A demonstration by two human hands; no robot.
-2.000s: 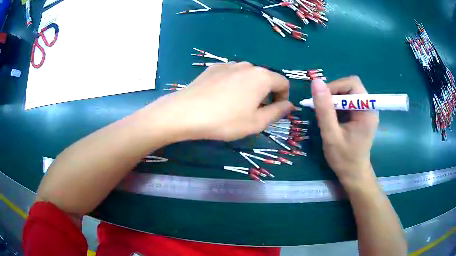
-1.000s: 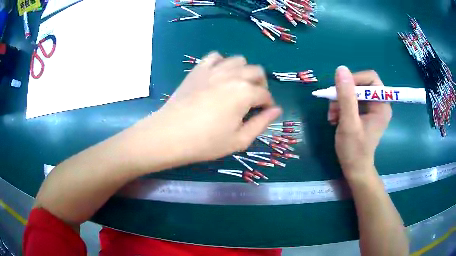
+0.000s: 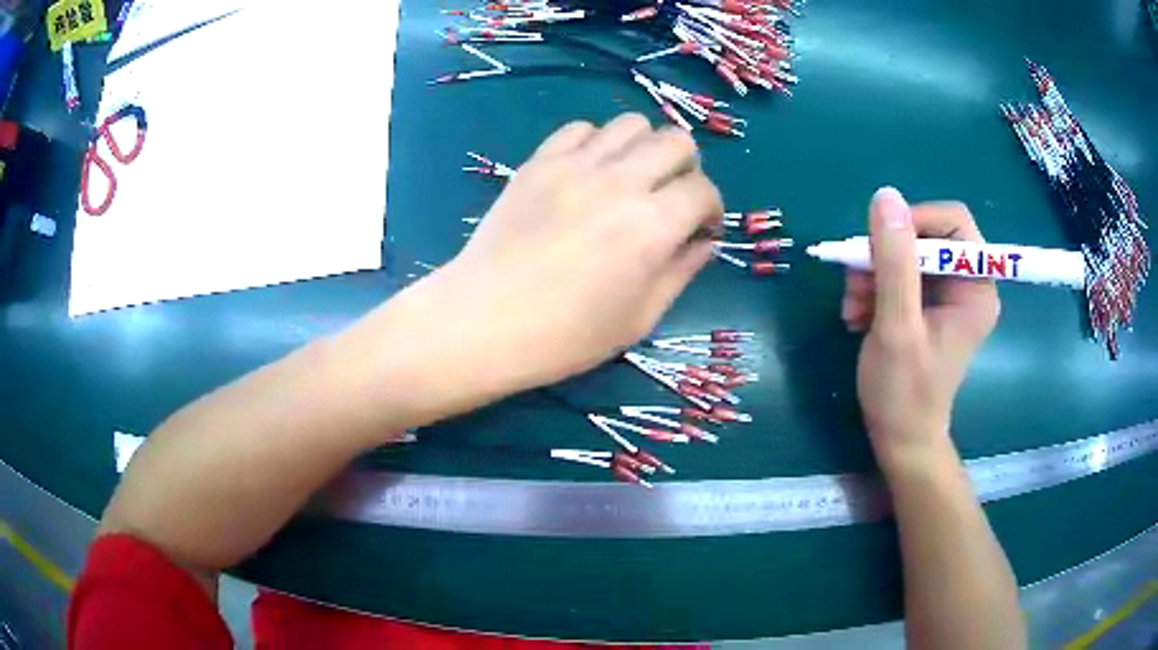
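Note:
My right hand (image 3: 925, 324) holds a white paint marker (image 3: 1003, 263), its pale tip pointing left. My left hand (image 3: 597, 254) is over the cables left of the marker tip. White cores with red sleeves (image 3: 759, 248) stick out past its fingertips, a short way from the tip. The fingers look bent onto a cable, but the hand's back hides the contact. Several short cables (image 3: 686, 381) lie fanned out below the left hand, with red sleeves to the right. Their black middles are partly under the hand and forearm.
A larger cable pile (image 3: 737, 45) lies beyond my hands. A narrower pile (image 3: 1092, 203) is at the far right. A steel ruler (image 3: 610, 505) runs along the near edge. Red-handled scissors (image 3: 112, 159) lie on white paper (image 3: 254, 165) at left, near a yellow label (image 3: 76, 20).
My left hand moved slightly right and up, and core ends now stick out at its fingertips. The marker drew back right from the cables after the first frame. The view shifted a little.

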